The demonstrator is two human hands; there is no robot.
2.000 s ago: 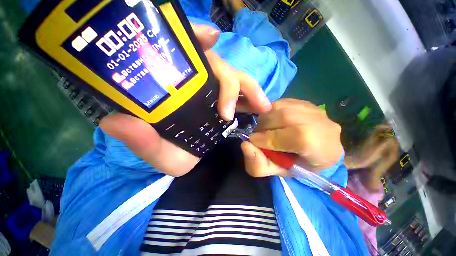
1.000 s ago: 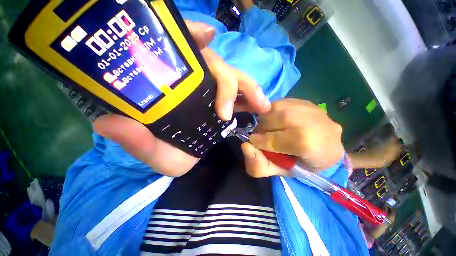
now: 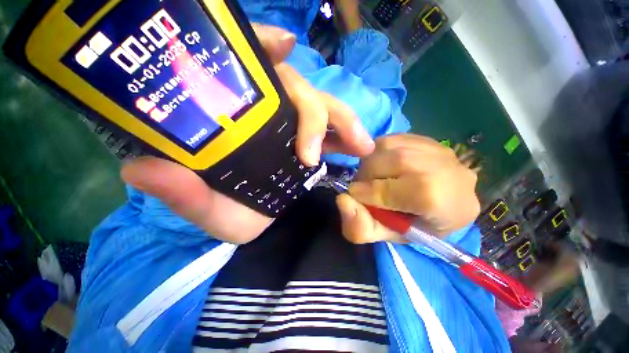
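A keypad phone [image 3: 258, 155] with a yellow frame fills the upper left, tilted, its lit blue screen [image 3: 165, 79] showing 00:00, a date and text. My left hand [image 3: 200, 200] holds it, thumb along the lower left edge and fingers round the right edge. My right hand [image 3: 414, 186] grips a red and clear pen [image 3: 441, 245], its metal tip pointing left at the keypad's lower end. A small pale part or mark [image 3: 316, 176] shows there, beside the tip. Whether the tip touches it I cannot tell.
Trays with yellow-framed phones [image 3: 510, 231] lie at the right and top [image 3: 417, 27]. A long white strip [image 3: 514, 58] runs past the green mat [image 3: 455, 103]. Another person's blue sleeve [image 3: 372, 72] is behind my hands. A blurred hand [image 3: 557, 272] is at the right.
The phone has shifted slightly left, its screen still lit. The pen and my right hand have barely moved. At the right, another person's blurred hand has moved, uncovering phones in a tray.
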